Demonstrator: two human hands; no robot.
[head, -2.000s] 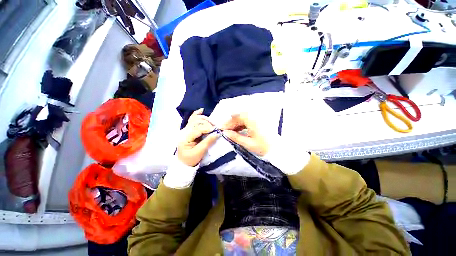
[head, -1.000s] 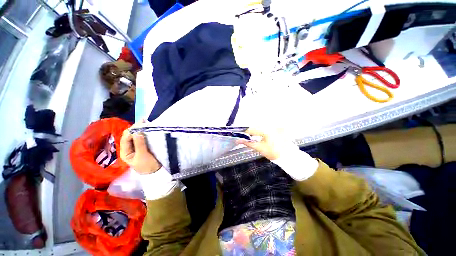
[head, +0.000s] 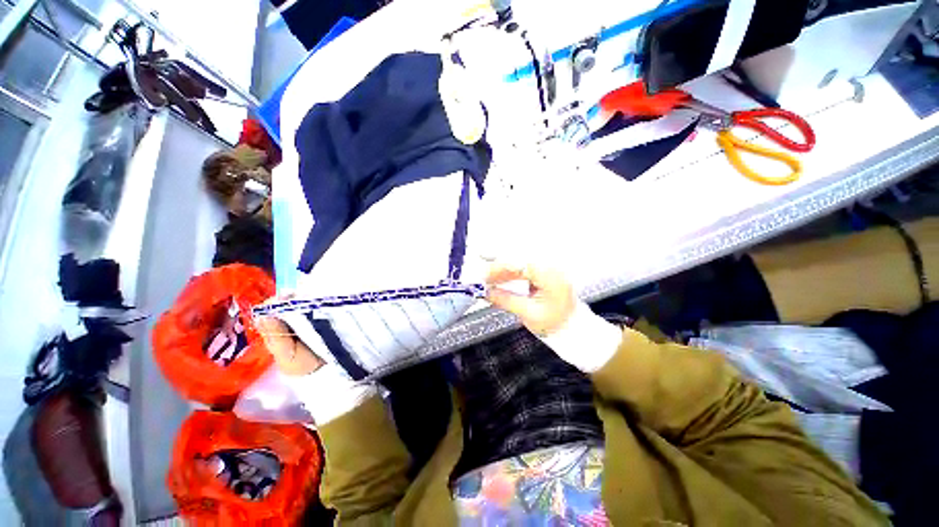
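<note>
A striped pale lining (head: 386, 327) with a dark band along its top edge is stretched between my hands at the table's front edge. My left hand (head: 290, 348) grips its left end; the fingers are partly hidden behind the cloth. My right hand (head: 530, 299) pinches its right end between thumb and fingers. The navy garment (head: 376, 139) lies on the table beyond, left of the sewing machine's needle area (head: 561, 113). A white panel with a dark strip lies between it and the band.
Scissors with red and orange handles (head: 764, 142) lie right of the needle, by a red-orange item (head: 644, 100) and a dark cloth piece (head: 647, 154). Two orange-red bags (head: 185, 345) stand at the left. A blue crate (head: 270, 111) is behind the table's left side.
From bunched close together, my hands moved apart and stretched the banded edge between them. Since then the left end has dropped a little. The camera view has turned and shifted.
</note>
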